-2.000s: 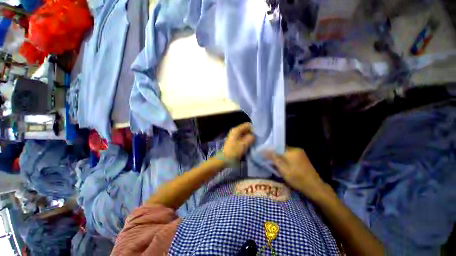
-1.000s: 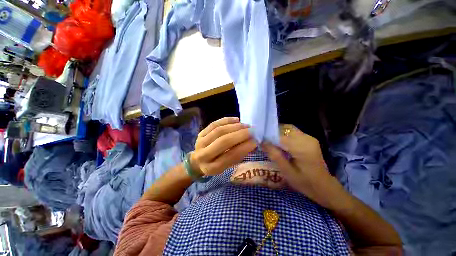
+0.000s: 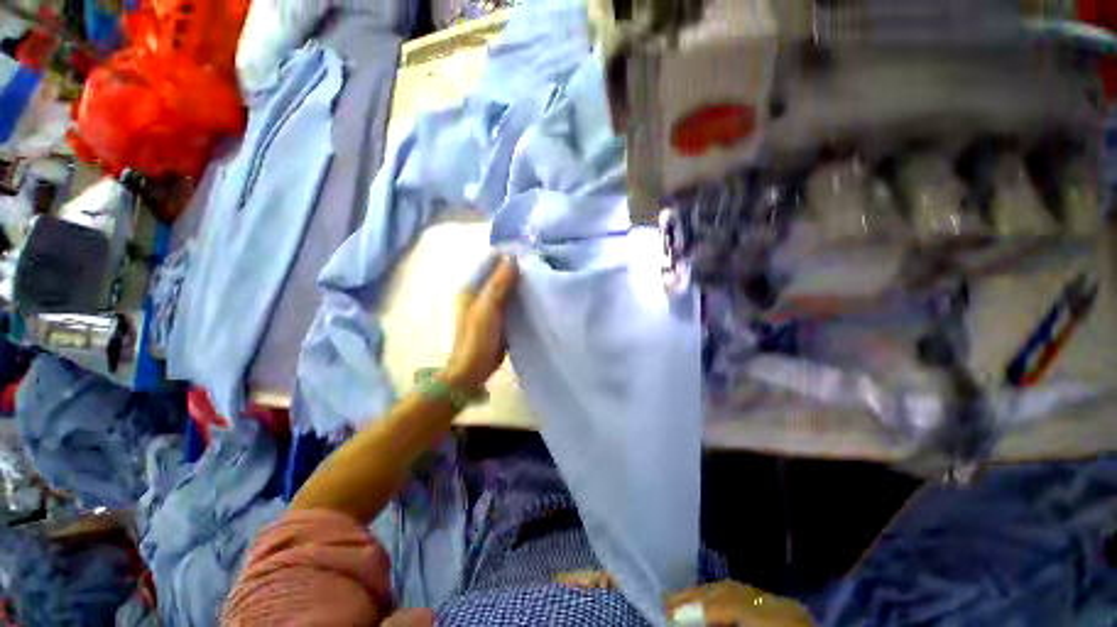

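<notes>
A pale blue garment piece runs from the bright needle area down over the table edge to my lap. My left hand is on its left edge near a fold, fingers together; the fingertips seem to pinch the cloth. My right hand is at the bottom edge of the picture, partly cut off, beside the cloth's lower end; its fingers are not clear. The grey machine head with a red oval badge stands right of the cloth.
Long pale blue pieces lie on grey cloth at the left. A red-orange plastic bag is upper left. Dark trimmings, a white strip and a small blue and red-orange tool lie right. Blue heaps fill lower right and left.
My left hand has moved from my lap up and forward onto the table. My right hand has dropped to the bottom edge. The view has shifted, bringing the machine head in.
</notes>
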